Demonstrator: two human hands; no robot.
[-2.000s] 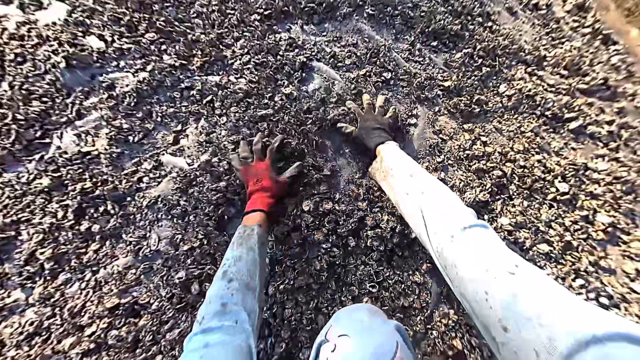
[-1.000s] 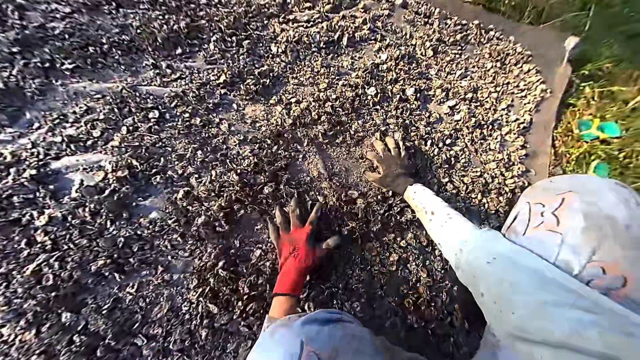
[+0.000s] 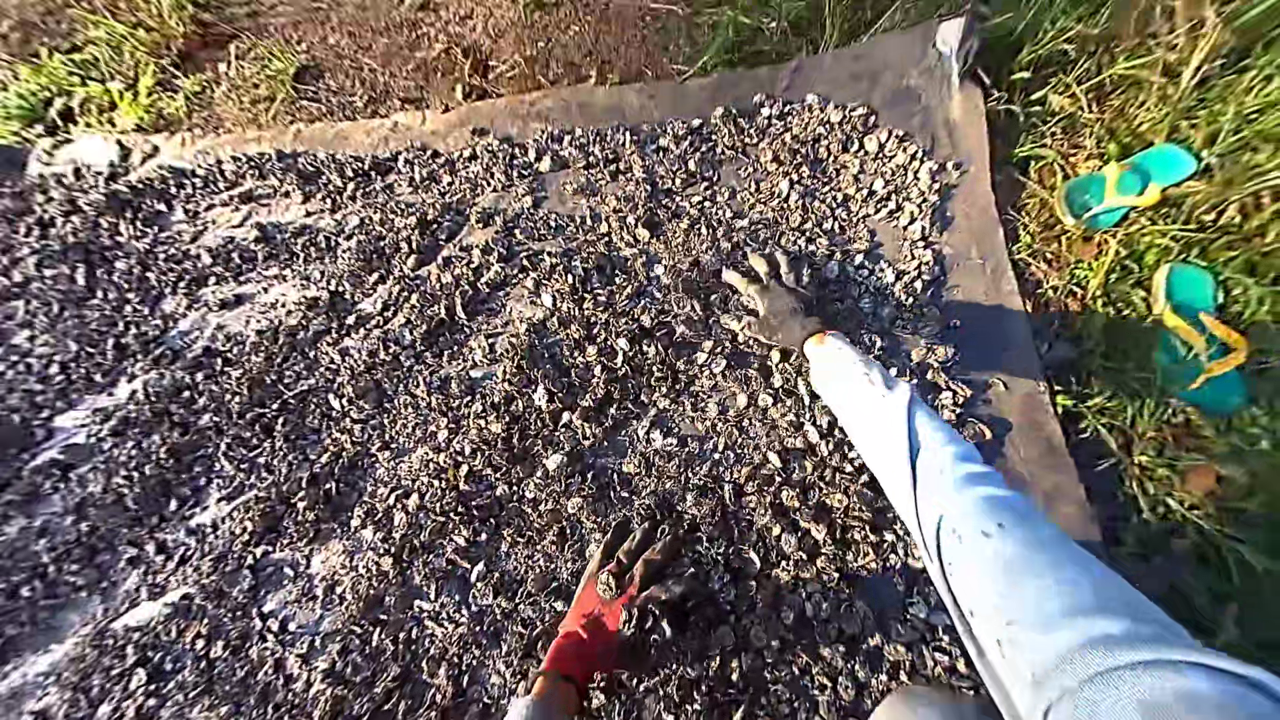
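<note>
Small, dark, curled dried pieces (image 3: 480, 400) lie spread thickly over a ground sheet; I cannot tell exactly what they are. My left hand (image 3: 605, 605), in a red glove with dark fingers, rests on them at the bottom centre, and one small piece sits on the back of the glove. Further up and to the right, my right hand (image 3: 775, 300), in a grey-brown dirty glove, has its fingers spread over the pieces near the sheet's right side. Neither hand shows anything gripped. A pale, stained sleeve covers the right arm.
The grey-brown sheet (image 3: 1010, 370) has its bare border along the top and right, with a corner at the upper right. Grass grows beyond it. Two green flip-flops with yellow straps, one upper (image 3: 1095, 195) and one lower (image 3: 1190, 290), lie on the grass at the right.
The view has swung toward the sheet's upper right corner, bringing both flip-flops and more grass fully in. My hands are further apart than a second ago, the right one well ahead of the left.
</note>
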